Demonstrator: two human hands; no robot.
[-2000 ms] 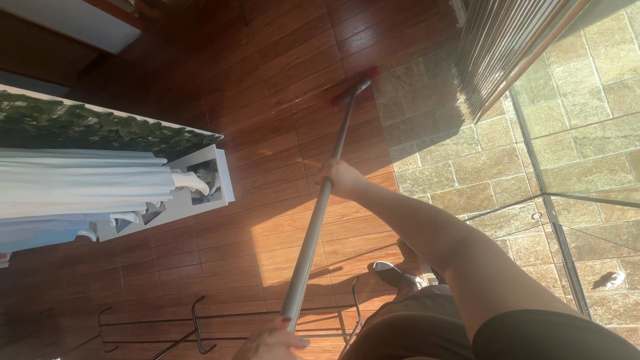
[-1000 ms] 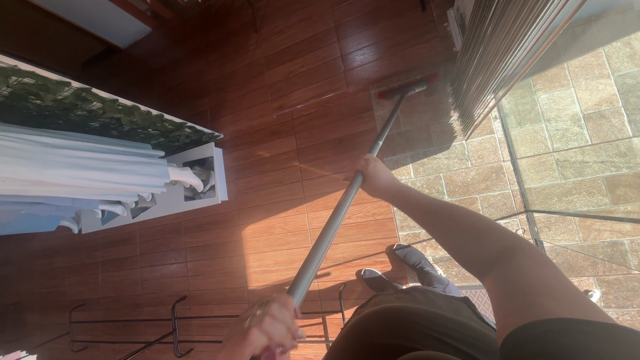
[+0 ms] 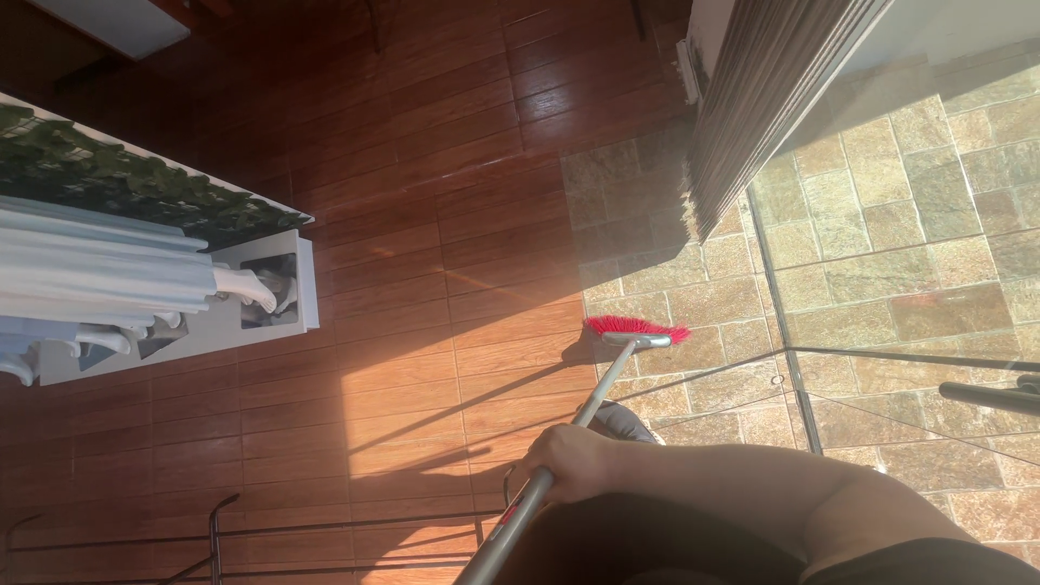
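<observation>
My right hand (image 3: 569, 463) is closed around the grey metal handle (image 3: 504, 528) of a broom, with my forearm reaching in from the lower right. The broom's head (image 3: 638, 337), with red bristles, rests on the stone tiles beside the edge of the reddish-brown plank-look floor. The handle runs from it down to the bottom edge of the view. My left hand is out of view, and so is the handle's near end. Part of a dark shoe (image 3: 621, 422) shows just past my right hand.
Mannequins in long pale skirts (image 3: 106, 252) stand on a white plinth (image 3: 305, 284) at left, beside a leafy panel (image 3: 154, 175). A dark metal rack (image 3: 215, 536) lies low at left. Gathered slatted blinds (image 3: 739, 106) hang at upper right, near a glass pane's dark floor track (image 3: 780, 301).
The broom head has moved closer to my feet, from near the blinds onto the sunlit stone tiles. My right hand has come down and nearer my body. My left hand has left the view.
</observation>
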